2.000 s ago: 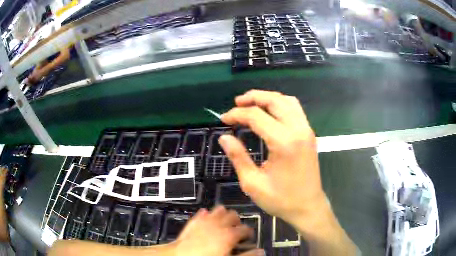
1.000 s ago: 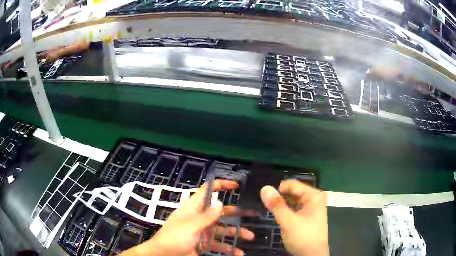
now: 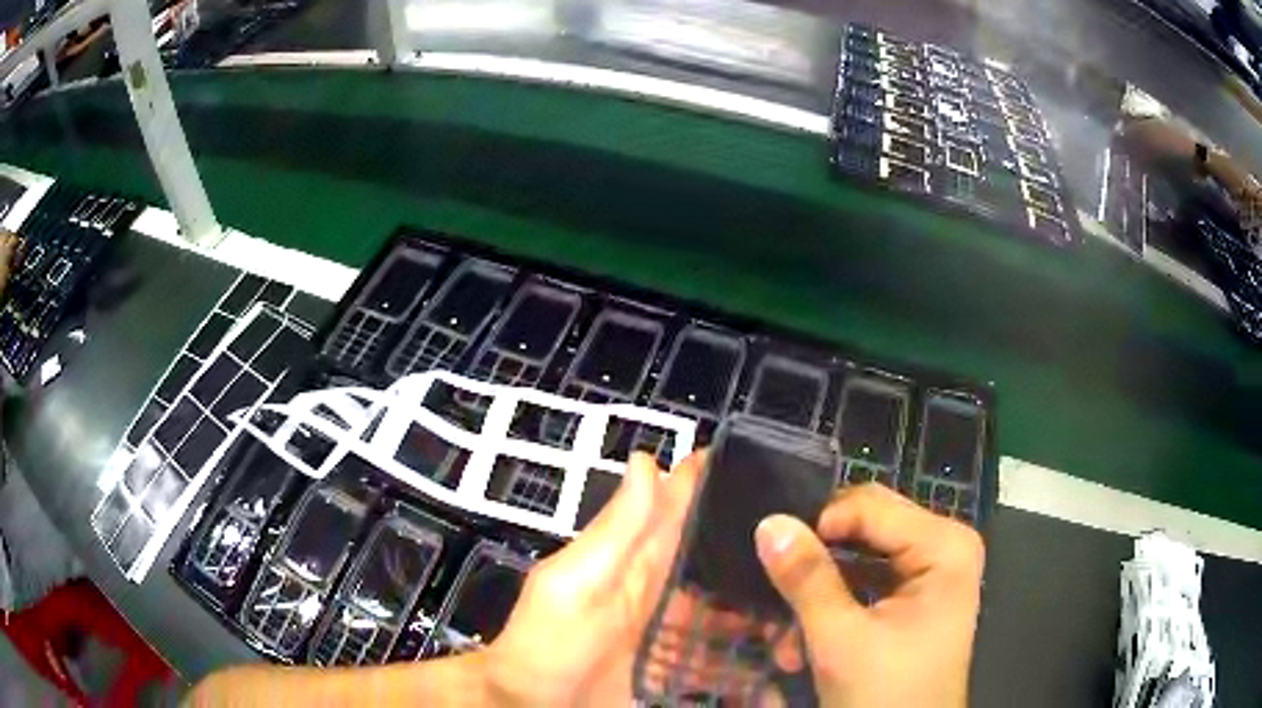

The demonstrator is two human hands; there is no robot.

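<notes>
A black front housing (image 3: 741,553) is held up over the tray, its dark window upward and its keypad grid toward me. My left hand (image 3: 595,595) holds it from the left and beneath; fingers show through the grid holes. My right hand (image 3: 886,588) is at its right side, thumb on the dark window. The black blister tray (image 3: 609,286) holds housings in a back row and a front row. A white waste frame (image 3: 485,445) lies across the tray's middle, near my left hand. Die-cut sheets (image 3: 208,401) lie left of the tray.
A green conveyor belt (image 3: 554,173) runs beyond the tray. Another filled tray (image 3: 948,132) is at the far side. A white waste pile (image 3: 1163,622) stands at right. A dark tray (image 3: 62,270) and a red stool (image 3: 90,643) are at left. Another person's arm (image 3: 1176,145) shows at far right.
My view has shifted, so the tray appears higher and more to the right. My right hand, earlier above the tray, has come down onto the housing, which my left hand has lifted from the tray area.
</notes>
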